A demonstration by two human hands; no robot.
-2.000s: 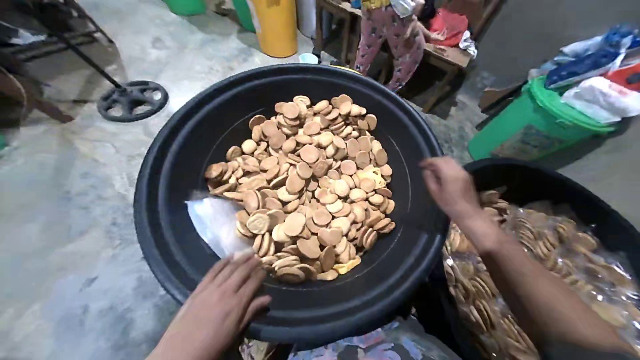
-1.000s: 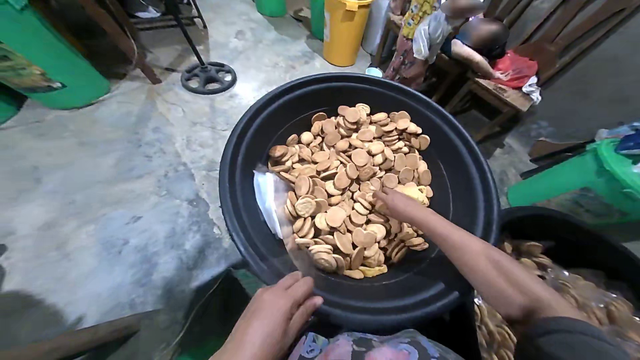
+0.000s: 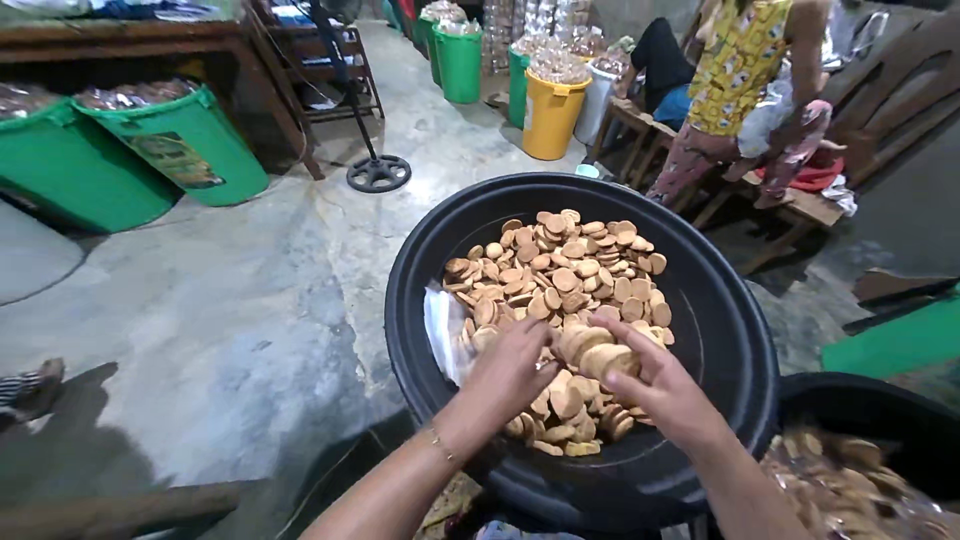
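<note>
A wide black plastic tub holds a heap of round tan cookies. My right hand grips a short row of cookies between thumb and fingers, just above the heap. Close on its left, my left hand is over the cookies with its fingers bent; whether it holds anything is hard to tell. White translucent plastic bags lie against the tub's left inner wall, partly behind my left hand.
A second black tub with bagged cookies stands at the lower right. Green bins, a yellow bin and a round black stand base are on the floor. Another person in patterned clothes is by wooden chairs at the upper right.
My left hand has moved from the tub's near rim in over the cookies. My right hand, at the right rim two seconds ago, now holds several cookies. The view has swung left and up.
</note>
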